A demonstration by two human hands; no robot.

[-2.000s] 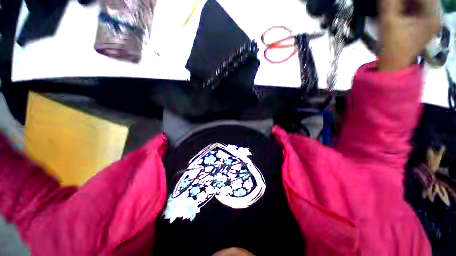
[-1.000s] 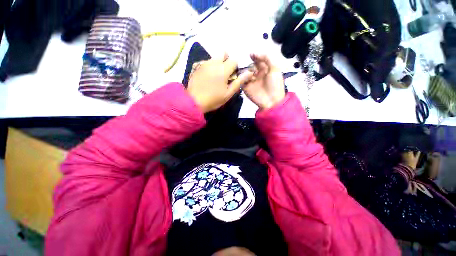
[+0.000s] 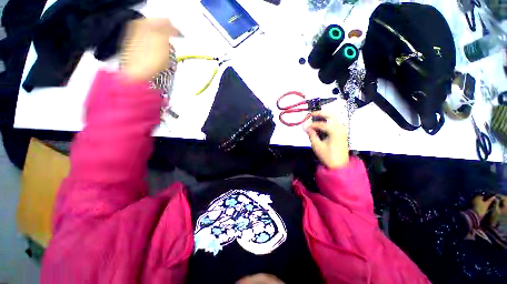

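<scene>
The black garment piece lies on the table edge, its pointed flap upward and a glittering beaded trim along its lower right side. My left hand is blurred, raised over the striped bundle at the left; its fingers are unclear. My right hand is at the table edge, right of the cloth and just below the red-handled scissors. Something dark shows at its fingertips, perhaps the loose trim strip; whether it is gripped is unclear. No needle or thread can be made out.
Yellow-handled pliers and a phone lie beyond the cloth. Black thread cones, a silver bead strand and a black bag are at the right. Black-handled scissors lie far right. Another person's hand shows lower right.
My hands were together over the cloth and have parted. My left hand has moved up and left, my right hand right and down. The cloth flap and red scissors are uncovered.
</scene>
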